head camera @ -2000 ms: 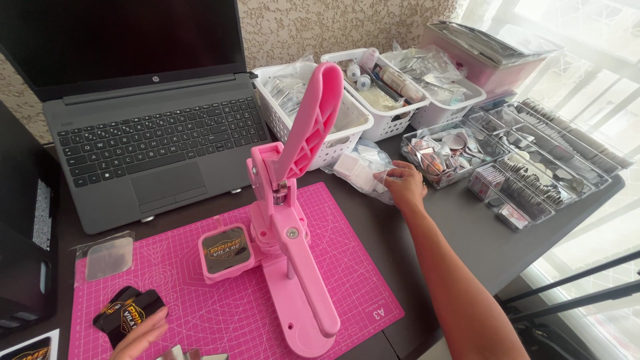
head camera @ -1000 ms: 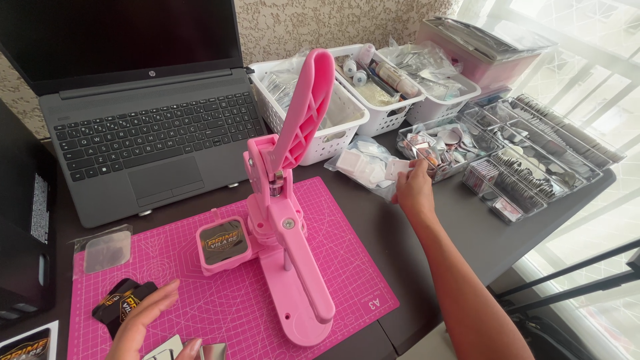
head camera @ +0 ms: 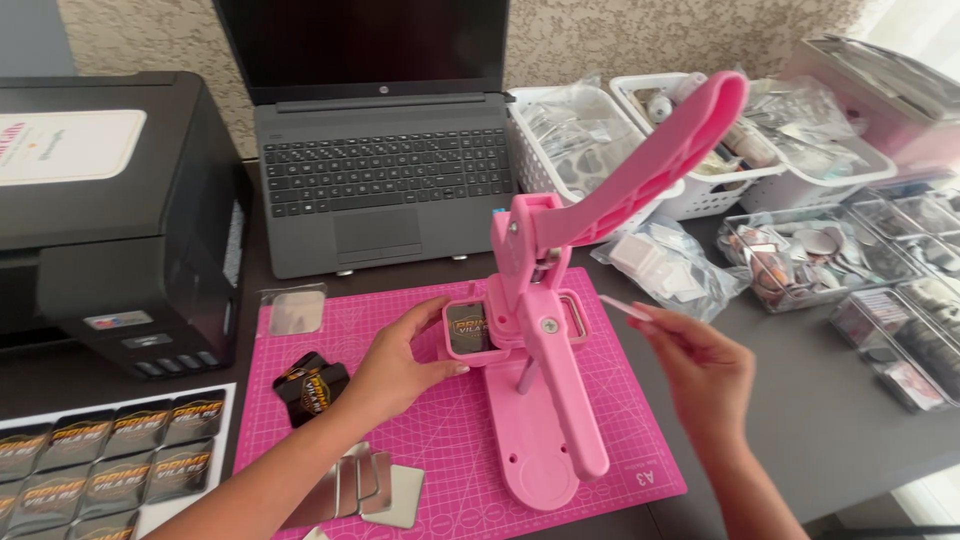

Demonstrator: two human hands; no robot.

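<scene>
A pink button press (head camera: 540,337) with a raised lever stands on a pink cutting mat (head camera: 420,420). My left hand (head camera: 409,360) grips the square die (head camera: 456,356) on the press's left side, which holds a black printed square (head camera: 468,330). A second die (head camera: 576,319), with a metal rim in it, shows at the press's right. Beyond the mat's right edge, my right hand (head camera: 690,360) pinches a thin white piece (head camera: 626,307) seen nearly edge-on. Black printed cutouts (head camera: 315,386) lie piled on the mat, with square metal plates (head camera: 360,484) nearer me.
A laptop (head camera: 382,187) stands behind the mat, a black printer (head camera: 112,225) at the left. A printed sheet (head camera: 150,517) lies front left. A bag of white squares (head camera: 667,266), white baskets (head camera: 540,157) and clear trays (head camera: 795,300) of parts stand at the right.
My right hand has moved from the bag of white squares toward the press, carrying a thin white piece. My left hand has moved from near the black cutouts to the die. The view has shifted left.
</scene>
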